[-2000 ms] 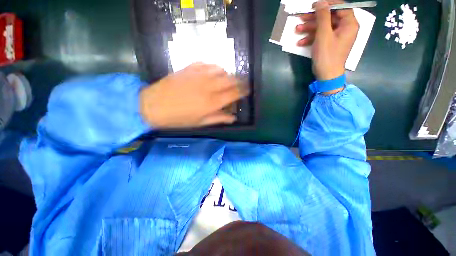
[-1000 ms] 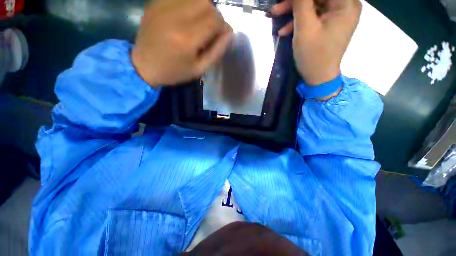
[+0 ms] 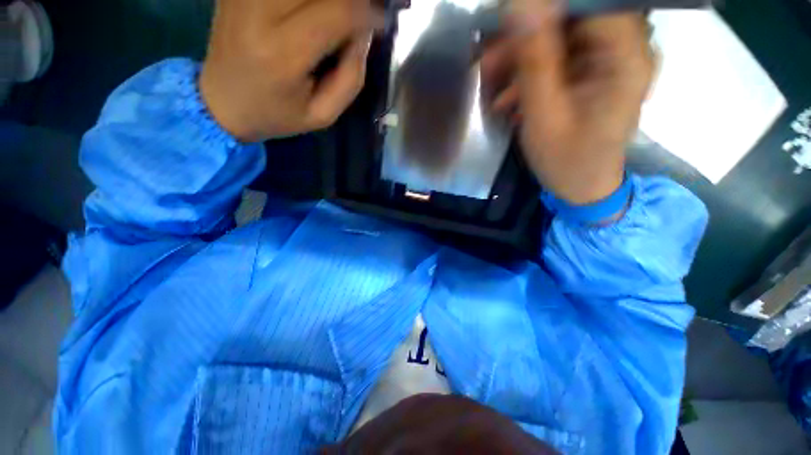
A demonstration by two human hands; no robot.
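A display assembly with a mirror-like metal back [image 3: 445, 164] lies in a black tray [image 3: 427, 218] in front of me. A small pale tab shows at the left edge of the metal. My left hand [image 3: 285, 67], fingers bent, is over the tray's upper left; its fingertips are partly cut off by the top edge. My right hand [image 3: 574, 98] is blurred at the tray's upper right, fingers curled. A dark-grey blurred bar, perhaps the tweezers, shows at the top beside it. What either hand holds cannot be made out.
White sheets [image 3: 707, 93] lie right of my right hand. A pile of small white bits [image 3: 800, 142] is cut off by the right edge. A long carton [image 3: 774, 280] and a crinkled clear bag [image 3: 787, 320] lie at lower right. A white fan [image 3: 22, 40] stands at upper left.
My hands have come together over the unit from apart; the right left the white sheets. The tray now appears tilted and nearer my body. The view has shifted, and the red bin is out of view.
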